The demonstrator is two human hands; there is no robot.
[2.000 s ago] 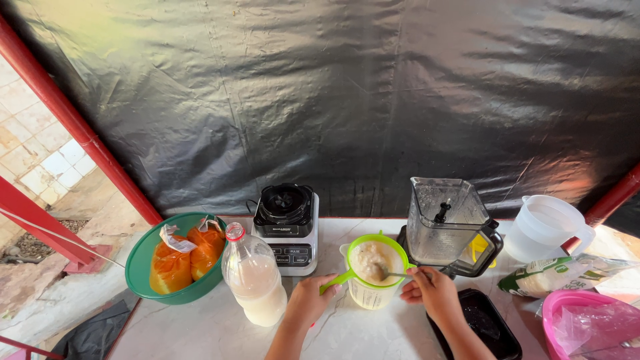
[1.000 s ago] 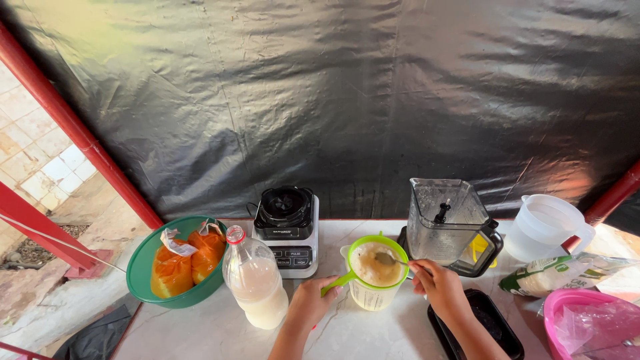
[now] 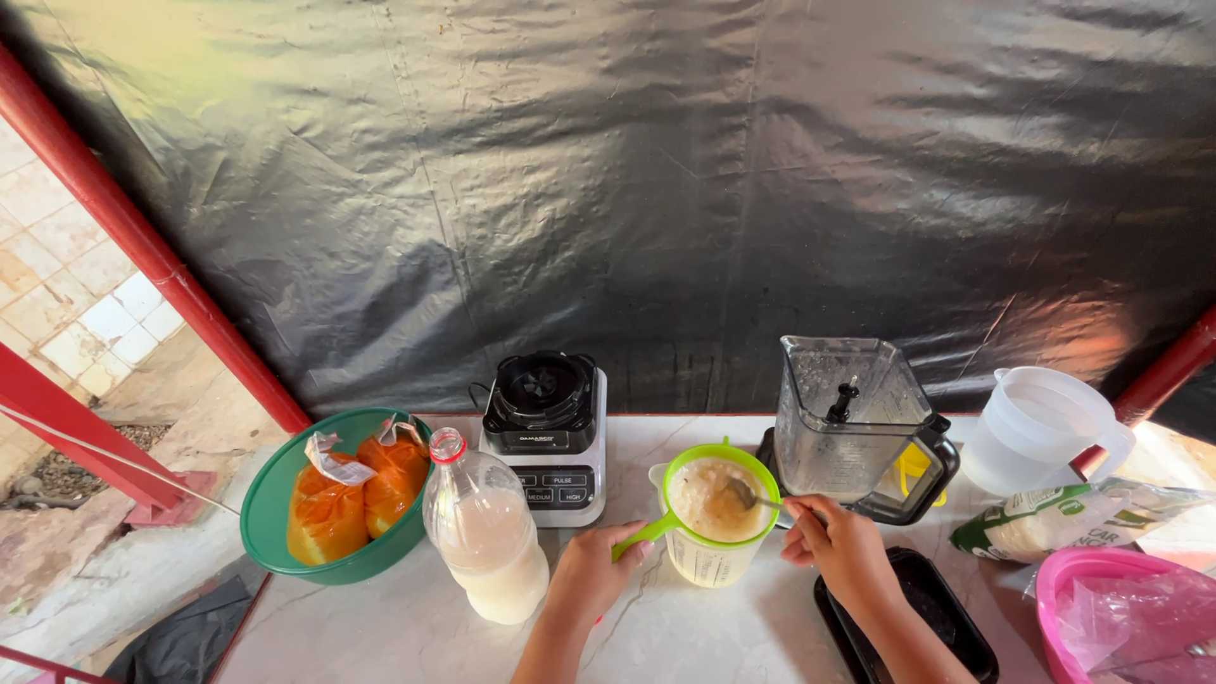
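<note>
My left hand [image 3: 597, 570] grips the handle of a green-rimmed strainer [image 3: 670, 524], which rests on the mouth of a measuring jug [image 3: 708, 562] with a pale liquid inside. My right hand [image 3: 834, 543] holds a metal spoon [image 3: 757, 500], its bowl in the pale, lumpy liquid in the strainer. Left of my left hand stands a plastic bottle [image 3: 484, 532] partly filled with a milky liquid. A blender jar [image 3: 836, 418] with cloudy walls stands behind my right hand, and the blender base [image 3: 541, 437] is behind the bottle.
A green bowl [image 3: 261, 532] with orange-filled bags sits at the left. On the right are a translucent pitcher [image 3: 1035, 427], a printed plastic bag [image 3: 1035, 521], a pink container [image 3: 1054, 608] with clear plastic and a black tray [image 3: 978, 646]. Black sheeting [image 3: 608, 190] hangs behind the table.
The spoon has moved about within the strainer, and my right hand has shifted slightly with it. Two seconds ago the strainer's contents looked whiter and thicker. My left hand keeps its hold.
</note>
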